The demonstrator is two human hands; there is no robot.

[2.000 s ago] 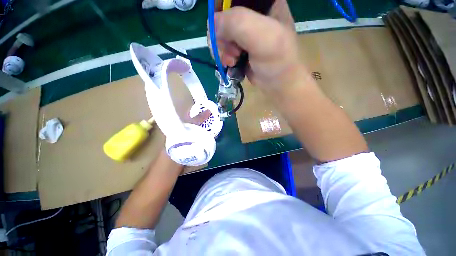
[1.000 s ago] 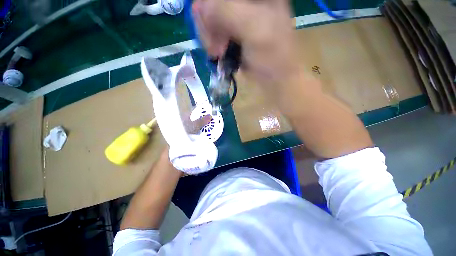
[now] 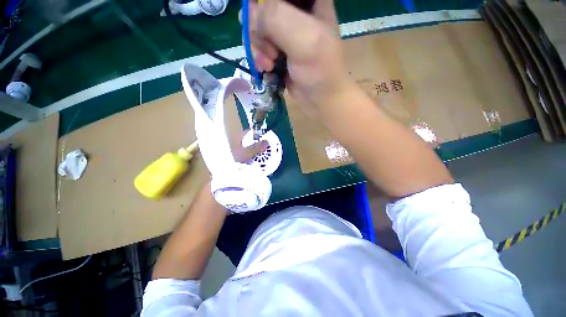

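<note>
My left hand holds a white cat-ear headset; most of the hand is hidden behind the headset, with fingers showing beside the slotted speaker plate. The printed ear cup faces me at the lower end. My right hand is closed around the dark body of the hanging power screwdriver, which is cut off by the top edge. Its silvery nose points down at the upper rim of the speaker plate; whether it touches cannot be told.
A yellow glue bottle lies on the left cardboard, with a crumpled white wipe further left. More headphones are on the green conveyor behind. The right cardboard and stacked cardboard layers are at right. A blue hose runs beside the tool.
The screwdriver in my right hand has shifted left, and its nose is now at the speaker plate's upper rim. My left hand still holds the headset, which has moved slightly right.
</note>
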